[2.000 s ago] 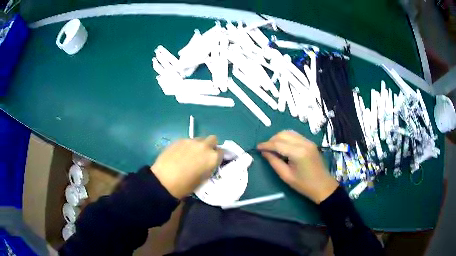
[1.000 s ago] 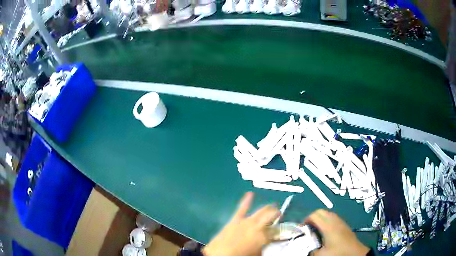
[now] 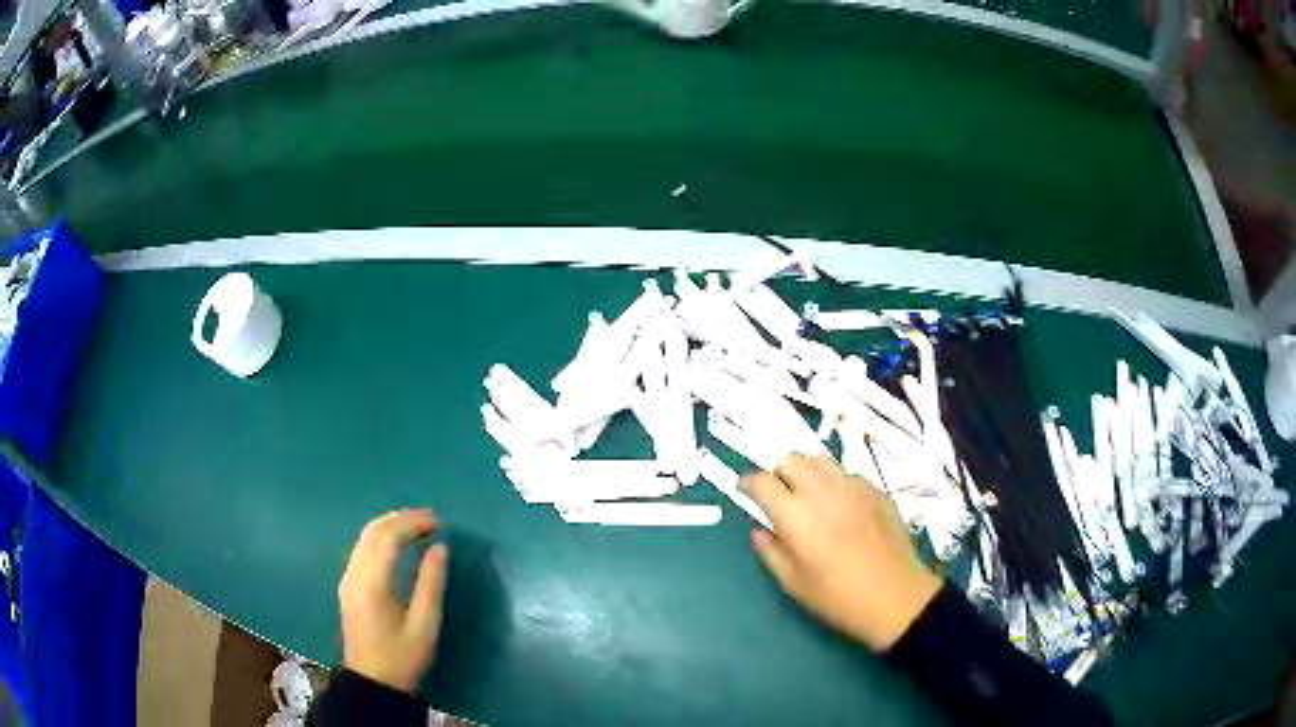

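Flat white sticks lie in a large loose pile (image 3: 668, 391) in the middle of the green bench. My right hand (image 3: 839, 551) is at the pile's lower edge, its fingertips over the end of one slanting white stick; whether they grip it cannot be told. My left hand (image 3: 391, 597) is at the lower left over the bench, thumb and fingers apart, holding nothing. A single white housing (image 3: 249, 330) sits on the bench at the left, its opening facing left. A white housing with side arms (image 3: 694, 14) is cut off by the top edge, on the green belt.
Black cables (image 3: 1006, 455) lie right of the pile, then tangled white sticks with leads (image 3: 1180, 462). A pale rail (image 3: 469, 244) separates bench and belt. Blue bins (image 3: 54, 341) stand far left, with a cardboard carton (image 3: 178, 660) below holding white housings.
The housing that was between my hands is no longer there. My left hand has moved away to the left, empty; my right hand has moved to the stick pile. The view has shifted.
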